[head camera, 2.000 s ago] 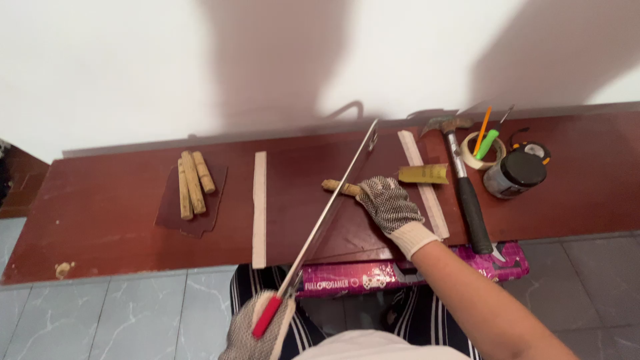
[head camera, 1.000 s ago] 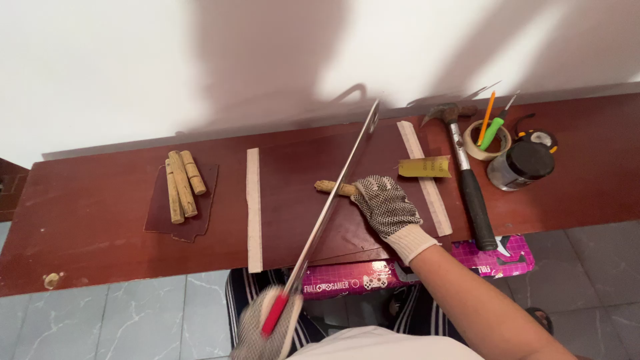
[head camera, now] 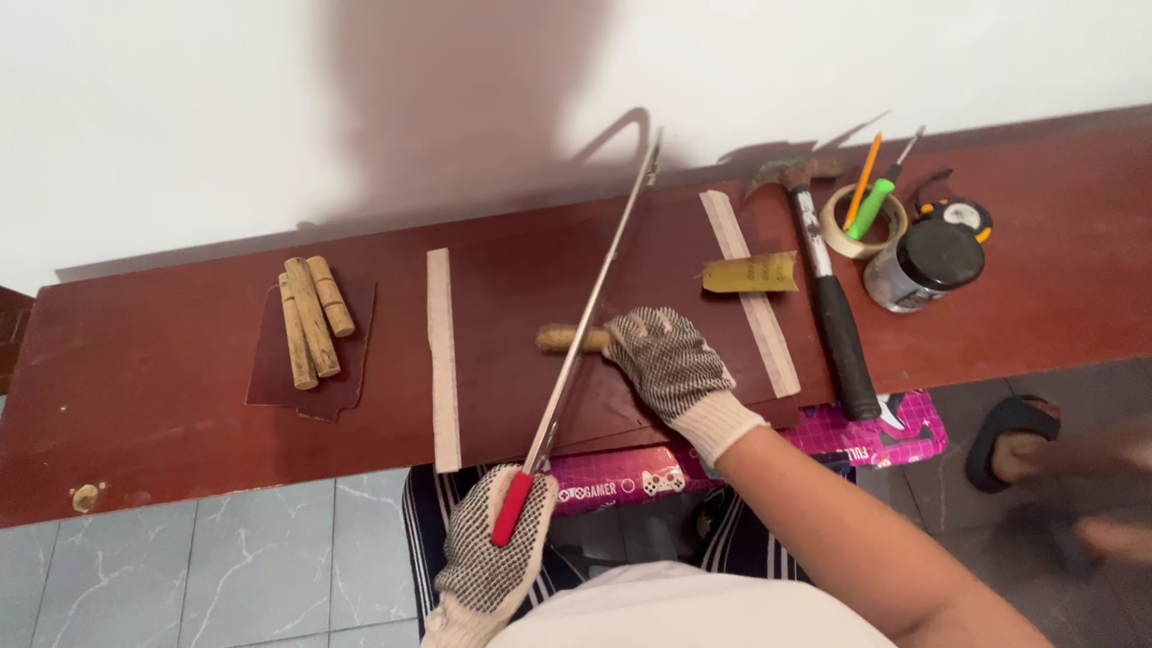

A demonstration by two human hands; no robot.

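Observation:
My left hand, in a dotted knit glove, is closed around the red handle of a hacksaw. The saw runs diagonally up toward the wall and crosses a short bamboo piece. Gripping that piece's right end against a dark red sheet is my right hand, gloved too. Whether the blade cuts into the bamboo cannot be told. Strips of pale tape lie along the sheet's left and right sides. A curled piece of yellowish sandpaper rests over the right strip.
Several bamboo pieces lie on a small dark sheet at left. To the right are a claw hammer, a tape roll holding a green-handled tool and orange pencil, a black-lidded jar and a tape measure. A person's sandalled foot is at right.
Another person's foot has come into view at the lower right. Both hands keep their hold on the hacksaw and the bamboo piece.

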